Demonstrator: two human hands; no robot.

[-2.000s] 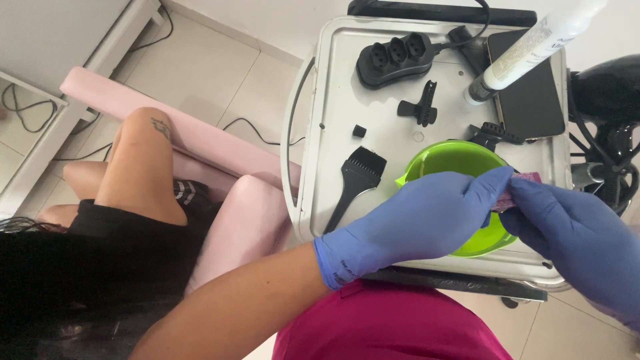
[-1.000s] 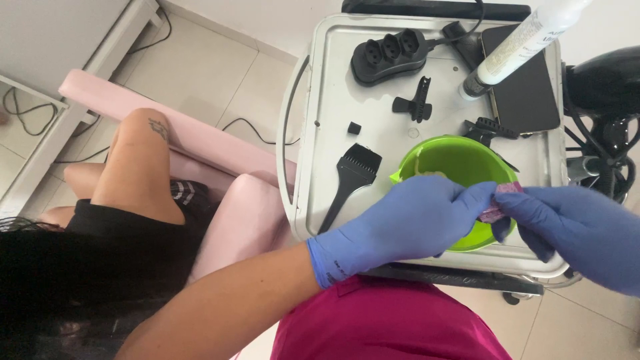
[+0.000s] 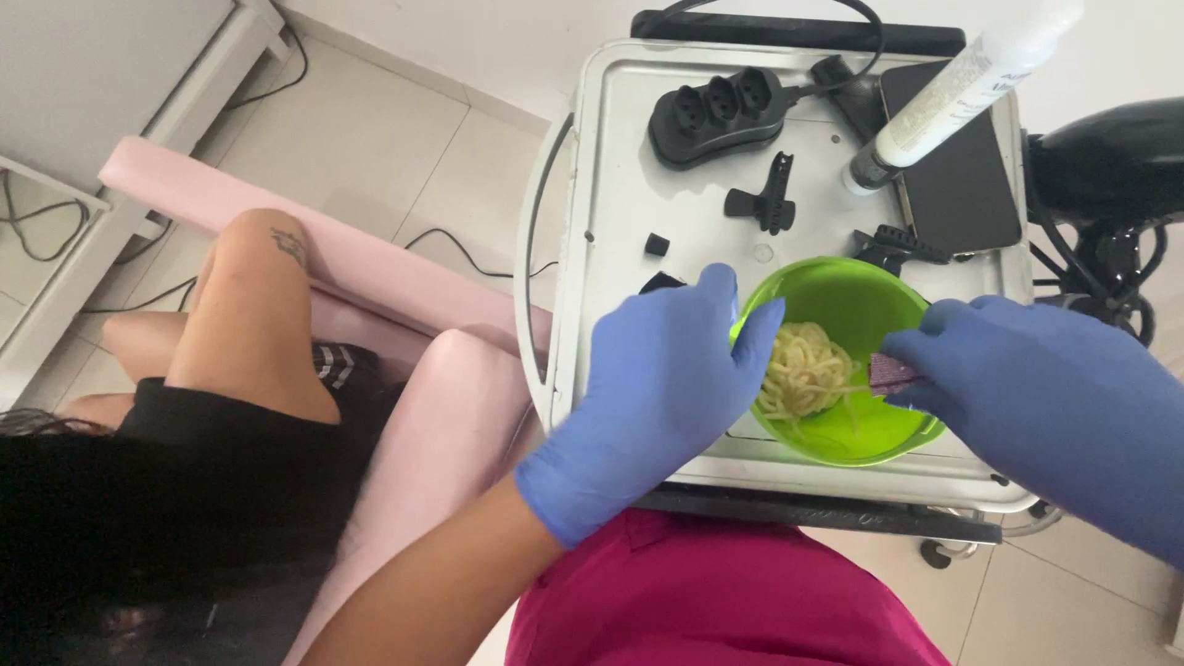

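Note:
A lime-green plastic bowl (image 3: 842,444) stands near the front right of the white trolley tray (image 3: 601,185). Pale, squeezed-out strands of cream (image 3: 807,370) are heaped in its left part. My right hand (image 3: 999,370), in a blue glove, grips a flattened pinkish-purple tube (image 3: 890,374) over the bowl's right side; a thin strand runs from the tube's end to the heap. At the bowl's left rim is my left hand (image 3: 666,379), also blue-gloved, thumb and index finger apart, nothing seen in it. It hides most of the black tint brush (image 3: 662,282).
On the tray lie a black power strip (image 3: 717,116), black hair clips (image 3: 766,196), a small black cap (image 3: 657,244) and a dark phone-like slab (image 3: 962,176); a white bottle (image 3: 962,88) stands there. A black hair dryer (image 3: 1110,166) hangs right. A person sits left in a pink chair (image 3: 416,268).
My left hand has let go of the tube and moved left to the bowl's rim, uncovering the cream. The tube stays in my right hand. The brush's bristles, seen earlier, are now mostly covered.

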